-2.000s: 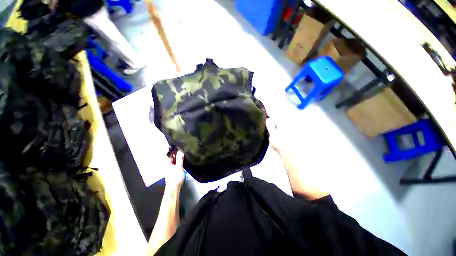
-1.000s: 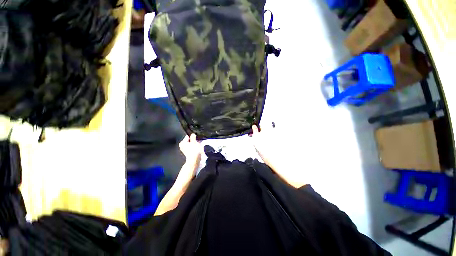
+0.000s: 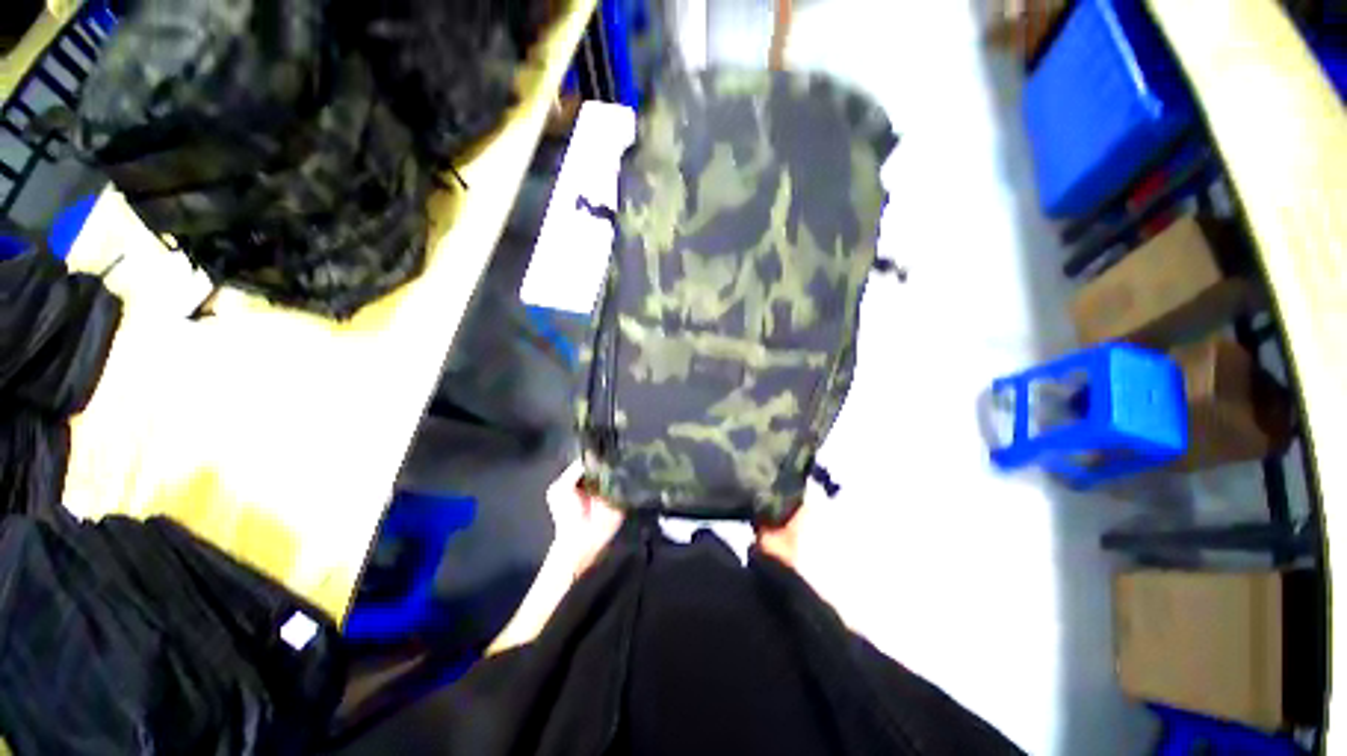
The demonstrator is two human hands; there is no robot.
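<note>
A camouflage backpack (image 3: 739, 296), right side out, is held out in front of me with its front panel facing up. My left hand (image 3: 585, 517) is shut on its near left corner. My right hand (image 3: 779, 535) is shut on its near right corner. The fingers of both hands are partly hidden under the bag's near edge. Short black strap ends stick out at both sides of the bag.
A camouflage bag pile (image 3: 281, 163) and flat black bags (image 3: 148, 635) lie on the left table (image 3: 192, 443). A white board (image 3: 579, 222) shows behind the backpack. At right are a blue stool (image 3: 1130, 406), a blue bin (image 3: 1108, 111) and cardboard boxes (image 3: 1200, 635).
The backpack has moved lower and nearer my body, and its whole front now shows. It was held higher, reaching the top edge. Both hands still grip its near corners. The view has shifted.
</note>
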